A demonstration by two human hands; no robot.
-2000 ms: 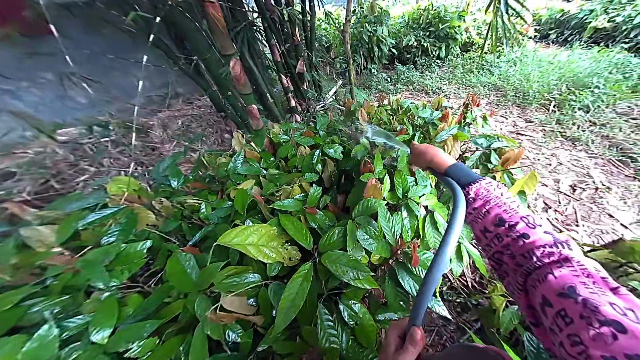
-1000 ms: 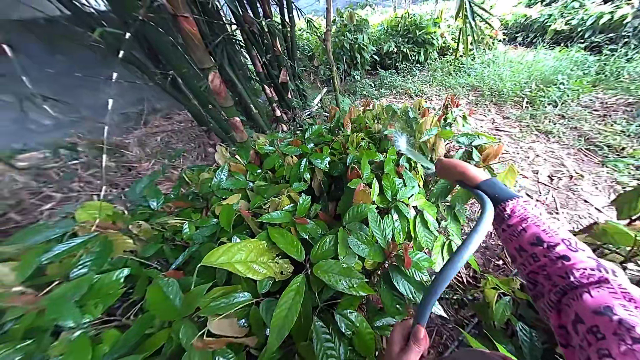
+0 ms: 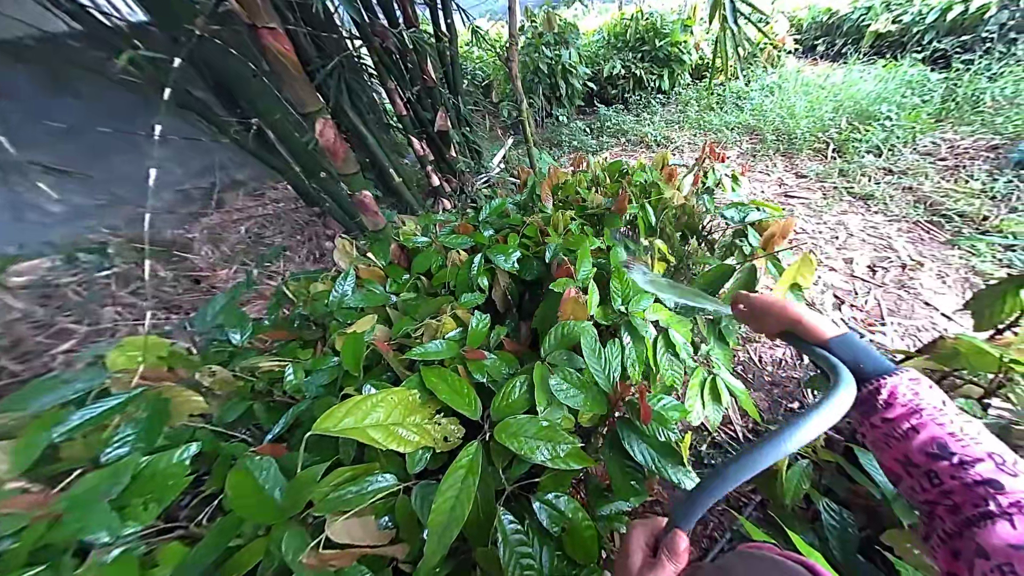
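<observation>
My right hand (image 3: pixel 776 314), at the end of a pink printed sleeve with a dark cuff, grips the outlet end of a grey rubber hose (image 3: pixel 768 448). A spray of water (image 3: pixel 676 290) leaves it toward the left over the leafy plants (image 3: pixel 544 440). The hose bends down from the right wrist to my left hand (image 3: pixel 652 550), closed around it at the bottom edge. Many leaves look wet and shiny; a large yellow-green leaf (image 3: pixel 388 420) with a ragged, holed tip lies left of the hands. Some upper leaves are reddish brown.
A clump of bamboo (image 3: pixel 320 136) rises behind the plants at the upper left, by a grey wall (image 3: pixel 88 152). A thin white-marked strand (image 3: pixel 152 176) hangs at the left. Dry litter (image 3: pixel 864 264) covers the ground at right, with grass (image 3: pixel 840 104) and bushes behind.
Both hands keep hold of the hose. The spray points left throughout, and the right hand sits farther right in view than two seconds ago.
</observation>
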